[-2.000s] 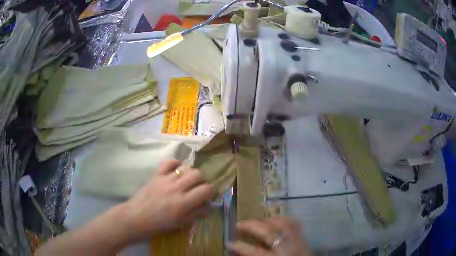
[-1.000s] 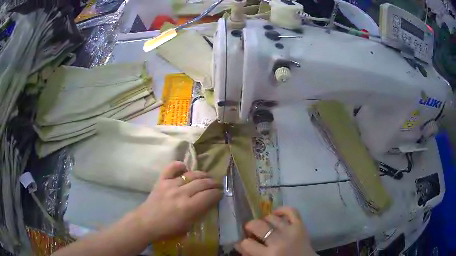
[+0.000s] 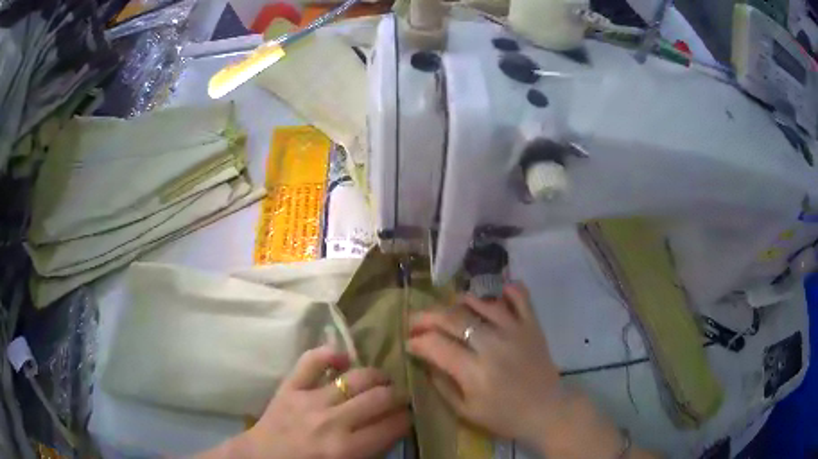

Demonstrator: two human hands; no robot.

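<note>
A pale grey-green panel [image 3: 215, 345] lies flat left of the needle and meets a darker olive strip [image 3: 381, 309] running under the machine head. My left hand [image 3: 336, 408] grips the panel's edge where it meets the olive cloth, thumb and fingers pinched on it. My right hand [image 3: 489, 359] lies on the olive strip just in front of the needle, fingers bent and pressing on it. The white sewing machine [image 3: 413, 134] stands over the cloth. The needle and presser foot are small and blurred.
A stack of pale panels [image 3: 134, 188] lies at the left. A bundle of olive strips [image 3: 655, 314] lies right of the needle under the arm. An orange-yellow sticker [image 3: 294, 197] is behind the panel. The lamp [image 3: 247, 72] hangs at the back. Hanging cloth is at far left.
My right hand has moved forward from the near end of the strip to beside the needle. My left hand stays on the cloth. The camera view has come closer to the machine.
</note>
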